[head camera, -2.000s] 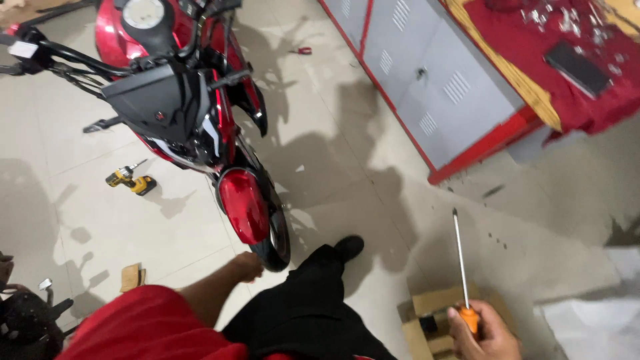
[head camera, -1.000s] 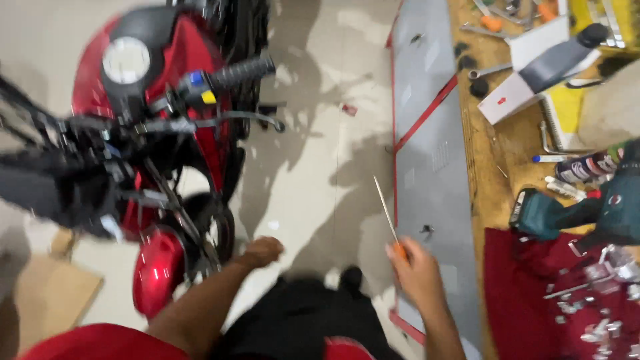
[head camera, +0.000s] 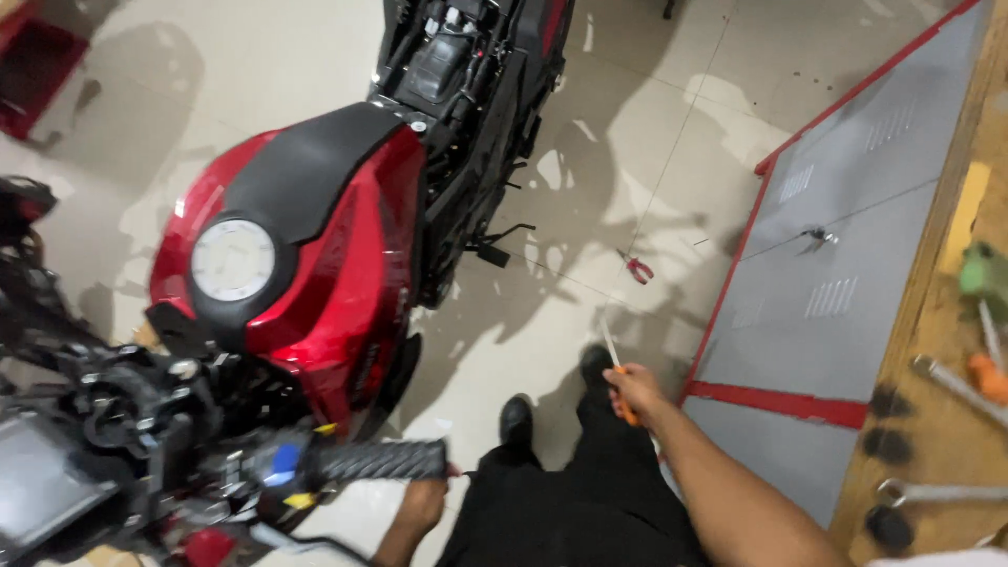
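My right hand (head camera: 636, 391) is closed around the orange handle of a screwdriver (head camera: 611, 342), its metal shaft pointing up and away from me over the floor. My left hand (head camera: 425, 500) hangs low beside the black rubber handlebar grip (head camera: 382, 460) of a red motorcycle; the grip partly covers it, and whether its fingers hold anything is hidden. The motorcycle's red fuel tank (head camera: 362, 260) with its round cap (head camera: 233, 260) stands at the left. Behind the tank the seat is off and the frame (head camera: 441, 71) shows black parts and wiring.
Red-handled pliers (head camera: 639, 270) lie on the tiled floor ahead of my shoes. Along the right runs a grey metal cabinet (head camera: 835, 244) with red edging and a wooden top (head camera: 929, 315) bearing wrenches (head camera: 957, 390). A foot lever (head camera: 504, 240) juts from the motorcycle's side.
I have walked from the motorcycle's front wheel to beside its handlebar and tank, and the view has swung with me. The screwdriver stays in my right hand throughout.
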